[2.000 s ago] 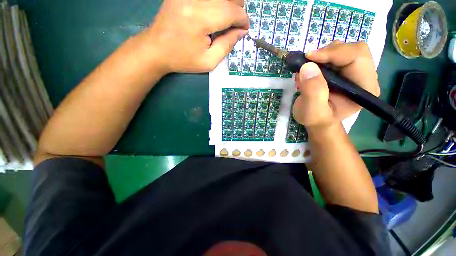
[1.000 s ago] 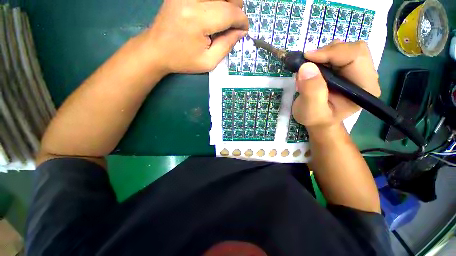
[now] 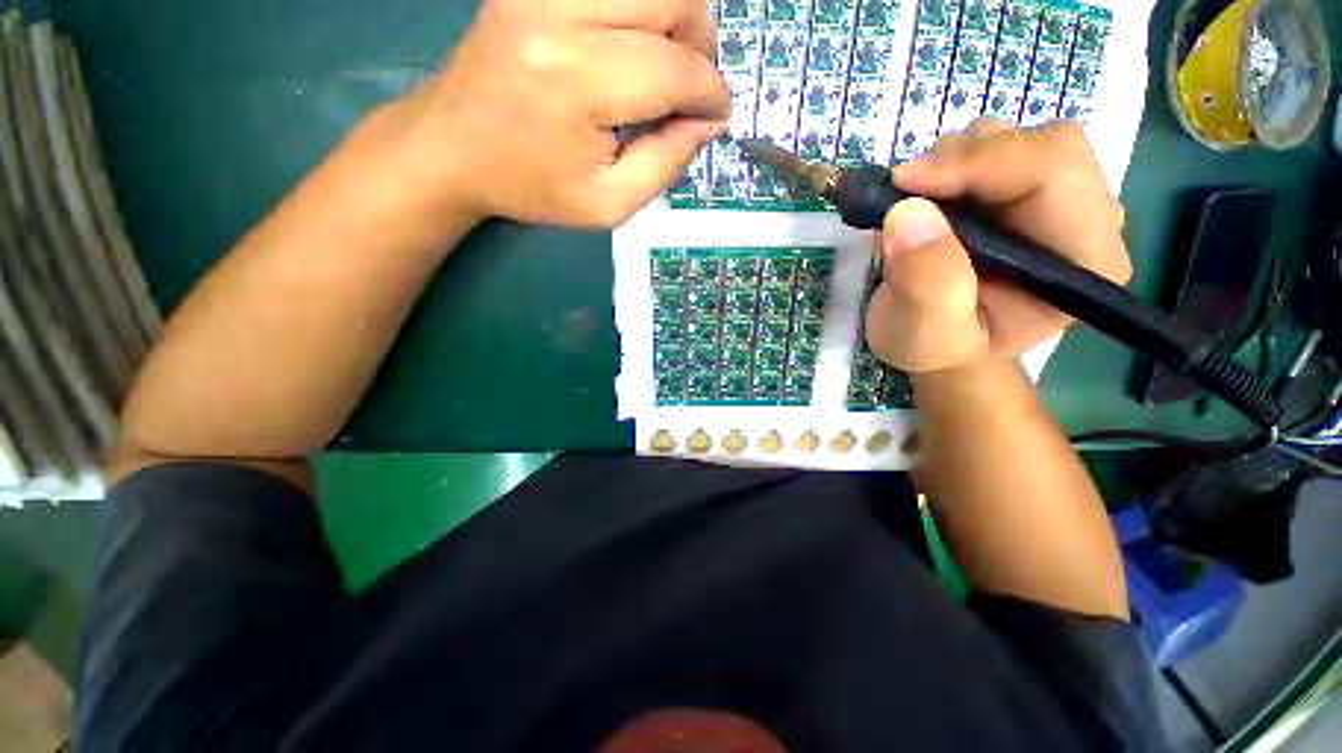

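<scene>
My right hand point(image 3: 1001, 243) holds a soldering iron point(image 3: 1067, 280) like a pen, its bare metal tip pointing up-left at the upper left block of a green PCB panel point(image 3: 839, 81). My left hand point(image 3: 581, 111) is over the left edge of that block, thumb and forefinger pinched just left of the iron tip. Solder wire between these fingers is too thin to make out clearly. The white tray point(image 3: 743, 228) lies under both hands and has round tan holes along its near edge. A lower left panel block point(image 3: 740, 327) is uncovered; the lower right one is mostly hidden by my right hand.
A yellow spool-like pot point(image 3: 1251, 74) with silvery filling stands at the upper right. A flat black phone point(image 3: 1210, 287) lies below it. Cables point(image 3: 1177, 439) run at the right edge. Stacked pale sheets point(image 3: 66, 250) are at the left. A blue stool point(image 3: 1177, 596) is below right.
The tray has shifted slightly toward the top of the view. Both hands and the iron tip have moved slightly down, so the tip now points at a spot lower on the panel.
</scene>
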